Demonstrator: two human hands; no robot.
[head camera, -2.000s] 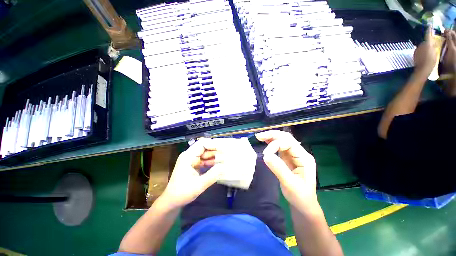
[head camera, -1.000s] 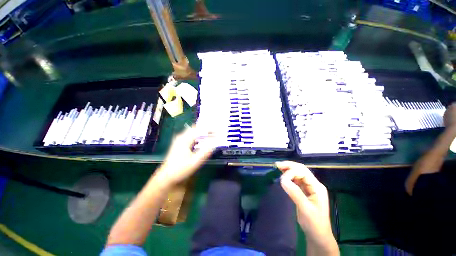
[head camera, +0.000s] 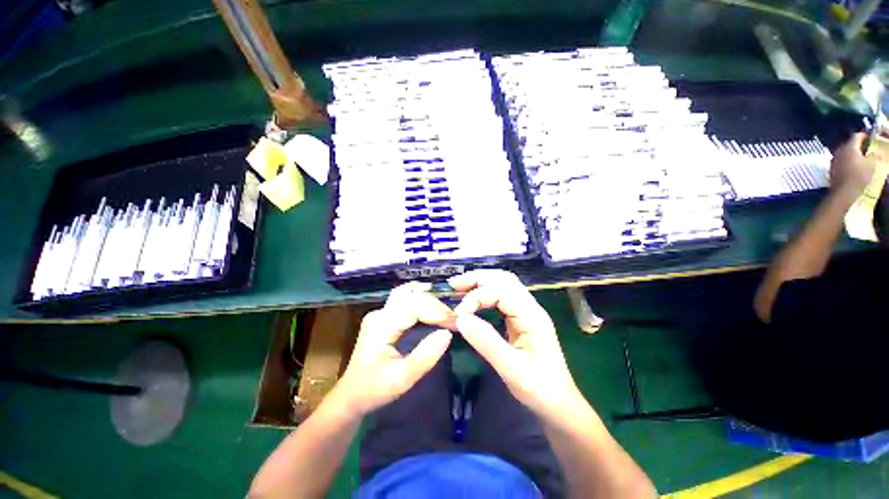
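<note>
My left hand (head camera: 395, 356) and my right hand (head camera: 512, 341) meet at the fingertips over my lap, just in front of the bench edge. Anything pinched between the fingertips is too small to make out. Behind them stand two black trays side by side, the left one (head camera: 366, 280) and the right one (head camera: 634, 251), stacked with white tubes (head camera: 370, 195). Dark blue bands show down the middle of the left stack. A curled yellow sheet (head camera: 282, 187) and a white sheet (head camera: 312, 158) lie left of these trays.
A black tray (head camera: 146, 161) with one row of white tubes is at the left. Another black tray (head camera: 770, 102) is at the right, beside a person in black (head camera: 829, 341). A post (head camera: 263, 58) stands on the bench. An open cardboard box (head camera: 327, 365) is below the edge.
My hands were apart and now meet at the fingertips. My left hand has come back from the bench near the sheets. The yellow sheet seen beside the left tray stays there. The view has shifted.
</note>
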